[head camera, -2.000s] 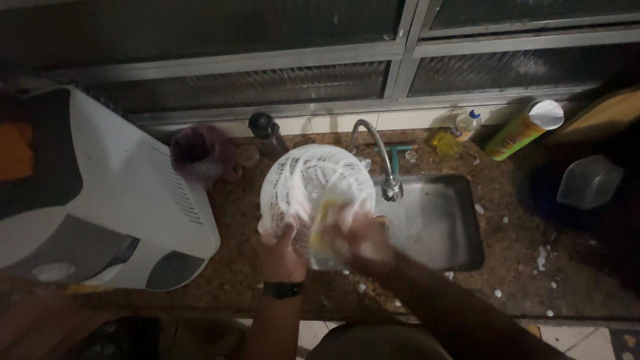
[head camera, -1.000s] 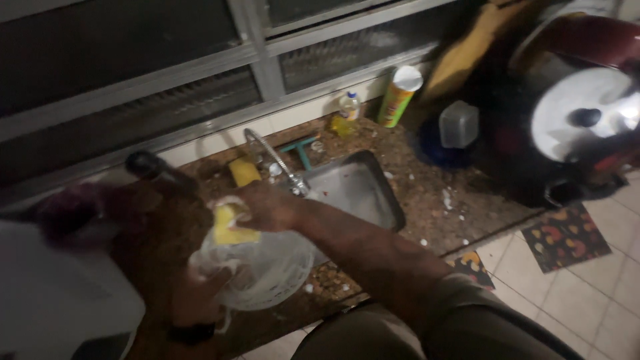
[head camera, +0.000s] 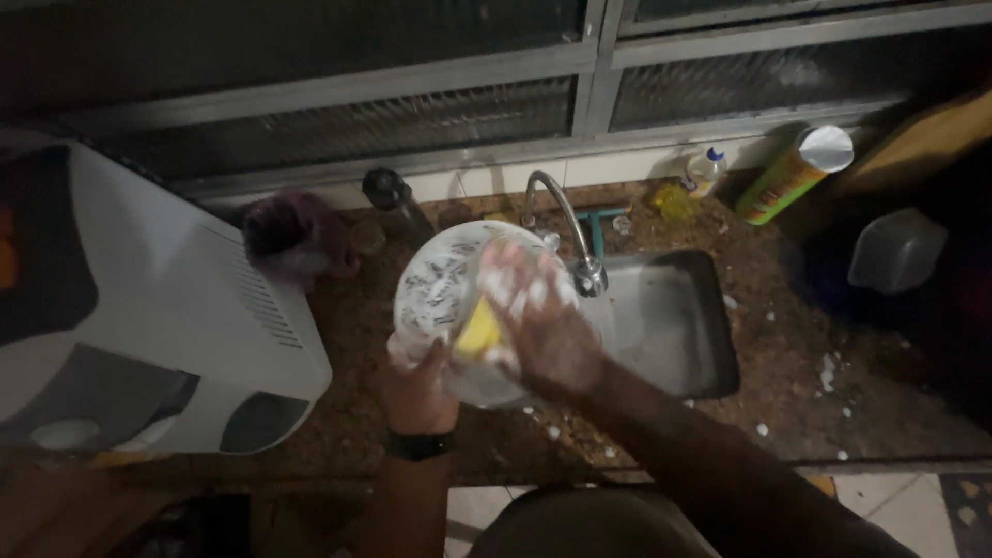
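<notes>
A round, pale, slotted plastic colander (head camera: 436, 288) streaked with white foam is held above the counter, just left of the metal sink. My left hand (head camera: 422, 384), with a dark band at the wrist, grips its lower left rim. Against the colander's surface, my right hand (head camera: 539, 318) presses a yellow sponge (head camera: 479, 329); foam covers its blurred fingers. The curved metal faucet (head camera: 562, 203) rises just behind and to the right of the colander. Part of the sink basin (head camera: 666, 325) shows beyond my right wrist.
A white appliance (head camera: 209, 310) fills the left side, near a purplish bag (head camera: 298, 236) and a dark bottle (head camera: 395, 198). Behind the sink lie a teal squeegee-like tool (head camera: 595, 226), a detergent bottle (head camera: 704, 172) and a tall green can (head camera: 794, 177). A clear plastic container (head camera: 897, 249) sits at right.
The view swung right and came back. My right hand with the sponge has moved from the colander's upper left edge onto its middle. The left hand still holds the rim.
</notes>
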